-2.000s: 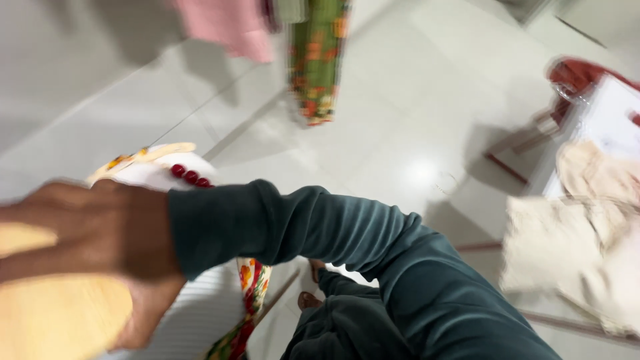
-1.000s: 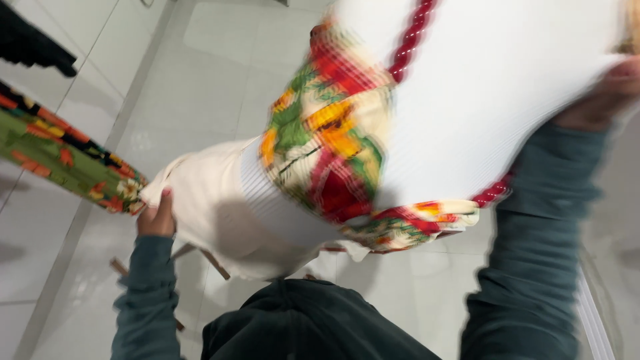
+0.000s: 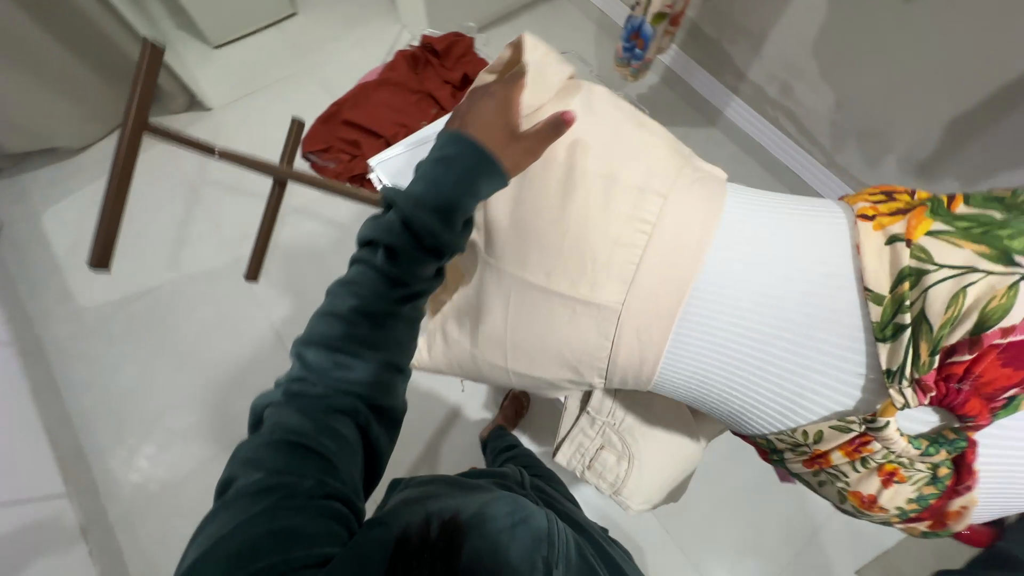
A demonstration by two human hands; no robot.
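A torso form with a white ribbed middle point(image 3: 780, 308) lies across the right half of the view. It wears a floral-print top point(image 3: 944, 288) with a ring at the front and a cream cloth bottom garment point(image 3: 576, 240). At that garment's upper left edge, my left hand point(image 3: 512, 120) grips the fabric; the thumb rests on the outside and the fingertips are partly hidden by a fold. My right hand is out of sight; only a bit of dark sleeve shows at the bottom right corner.
A rust-red garment point(image 3: 392, 104) lies beyond my left forearm, beside a white surface point(image 3: 404, 160). Brown bars of a stand point(image 3: 264, 164) are at left. Folded cream trousers point(image 3: 640, 448) show below the form. A floral cloth point(image 3: 648, 36) hangs at the top.
The view has swung considerably. One second ago both my hands were on the dressed form, my right at its far end; now my right hand is out of view.
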